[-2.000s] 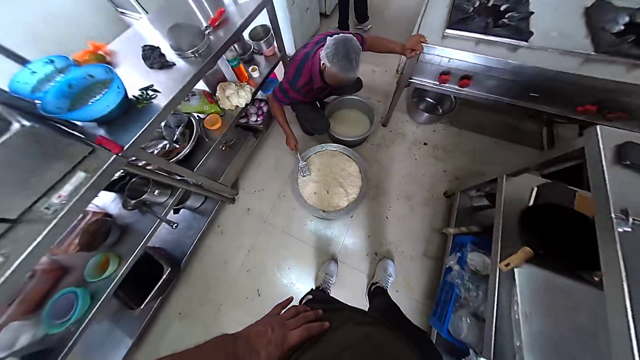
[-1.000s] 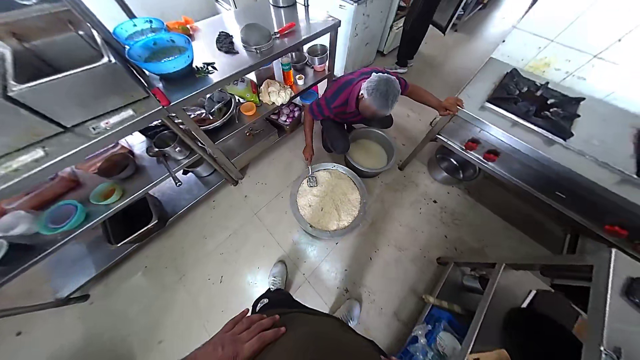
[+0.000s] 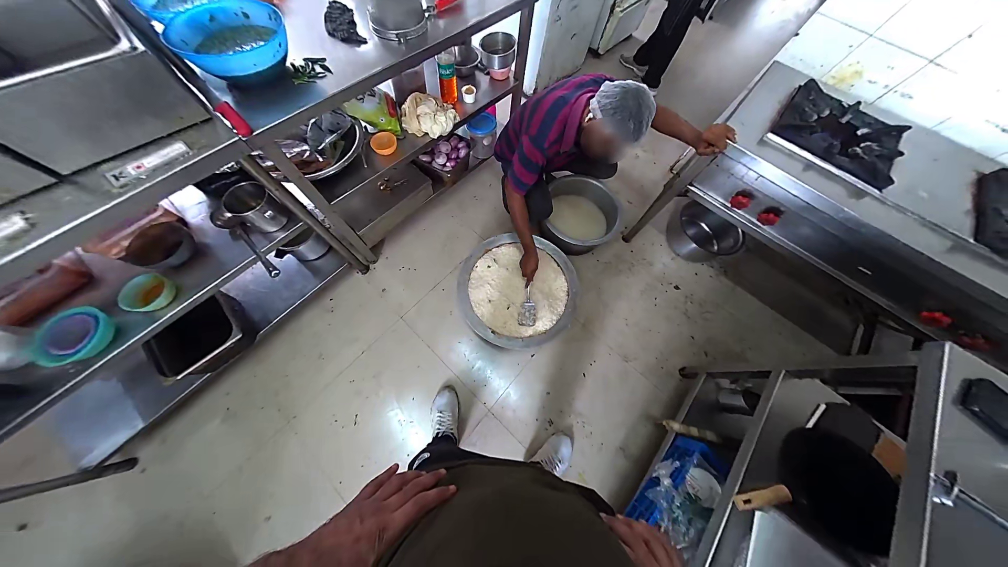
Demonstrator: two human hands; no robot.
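My left hand rests flat against the front of my dark clothing, fingers apart, holding nothing. On the other side of it, my right hand shows only partly at the bottom edge; its fingers lie by the clothing and nothing is seen in them. On the floor ahead of my shoes stands a wide metal pot of white rice. A crouching person in a hair net holds a slotted metal turner on the rice. A second metal pot with cloudy liquid stands beside it, touching or nearly so.
Steel shelving at left carries a blue bowl, a crate of onions and a saucepan. A stove with a burner stands at right, above a metal pot. Lower right, a rack holds a black wok and a blue crate.
The crouching person's turner has moved from the far left part of the rice to its near right part. My right hand has come into view at the bottom edge.
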